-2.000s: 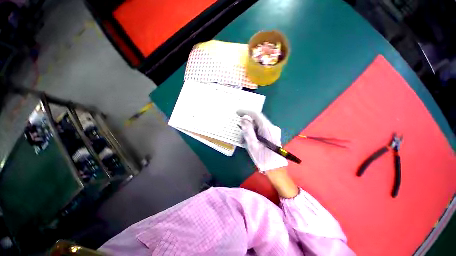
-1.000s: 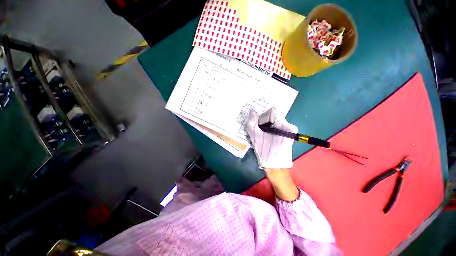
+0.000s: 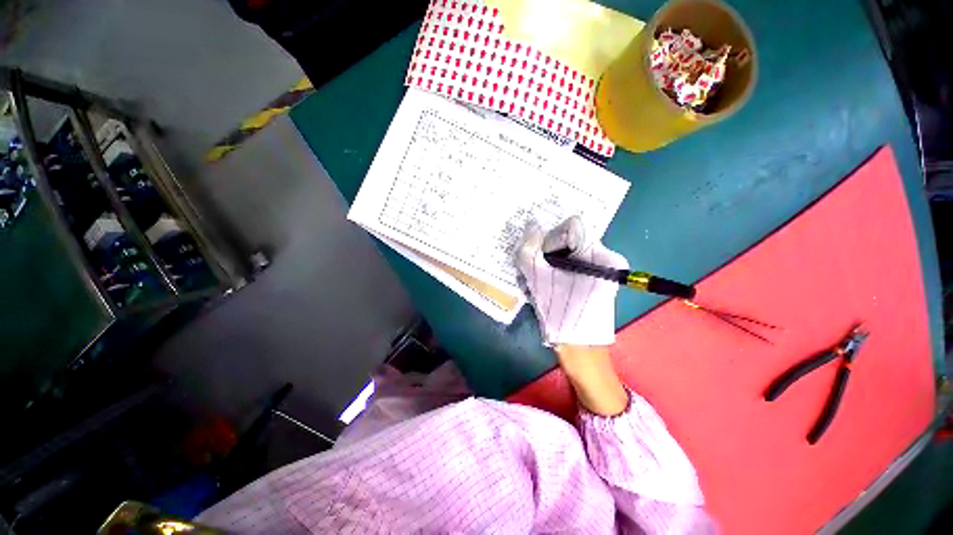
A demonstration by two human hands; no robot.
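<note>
My right hand, in a thin white glove, is shut on a thick black marker pen with a yellow band. It rests on the lower right part of a white printed record sheet. The fingers hide the pen's tip, and the pen's rear end points right. The sheet lies on other papers at the green bench's edge. A sticker sheet with rows of red marks and a yellowish part lies above it. My left hand is not in view.
A yellow cup holds small red-and-white pieces. Tweezers and open black-handled side cutters lie on the red mat. A metal-framed rack stands beyond the grey floor.
From the first frame, the view has moved closer to the papers and cup. The pen's rear end has swung up to the right. Since one second ago, hand and pen have barely moved.
</note>
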